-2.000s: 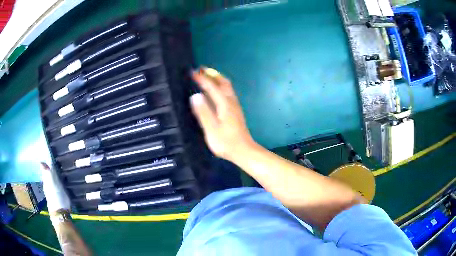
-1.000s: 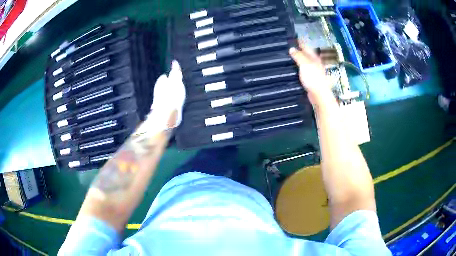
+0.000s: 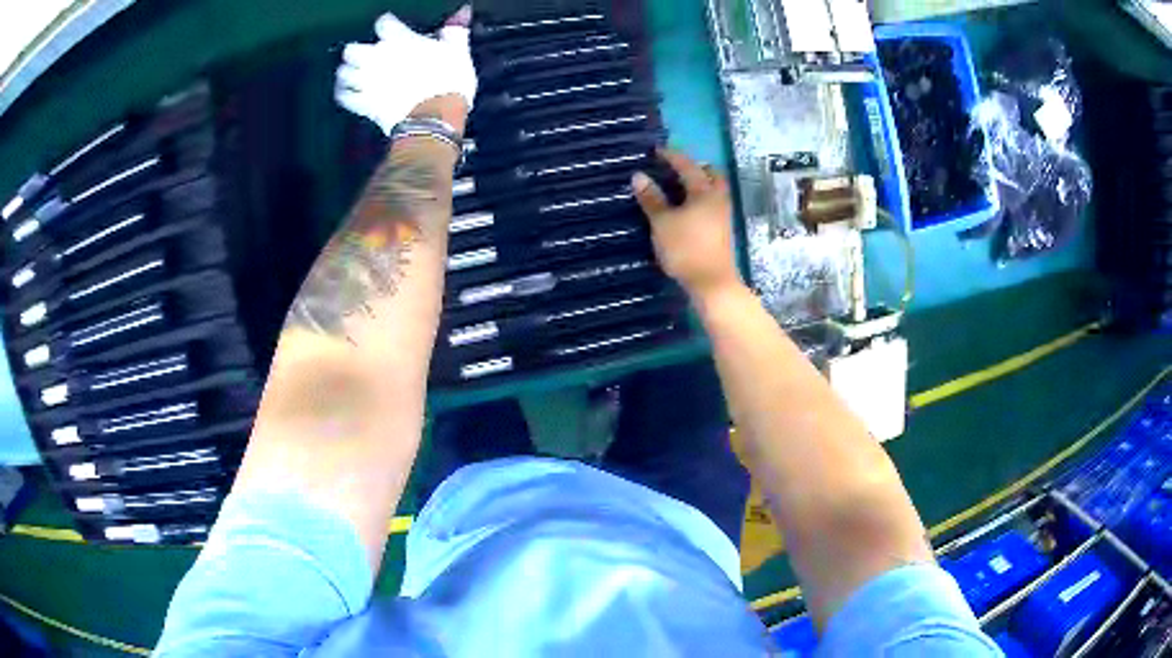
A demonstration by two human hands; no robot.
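Observation:
A large black ribbed parts tray (image 3: 553,354) lies in front of me with slim black tubular units (image 3: 598,202) in parallel rows, their pale ends to the left. My left hand (image 3: 409,77), in a white glove, is at the tray's far left corner with its fingers spread; the thumb is near the edge. My bare right hand (image 3: 694,231) is at the tray's right edge, thumb and fingers closed around something dark. It looks like the tray edge, but a small loose piece cannot be ruled out.
Another loaded black tray (image 3: 206,276) lies at the left. A silver fixture (image 3: 784,193) with a brass-coloured block (image 3: 833,202) stands right of my right hand. Beyond it are a blue bin (image 3: 983,154) of dark pieces and clear plastic bags (image 3: 1028,193). A cream-white plate (image 3: 871,386) is at the fixture's near end.
The tray between my hands first came into view beside the left stack, then moved left and away from the fixture. My left hand has moved to its far corner; my right hand followed leftward.

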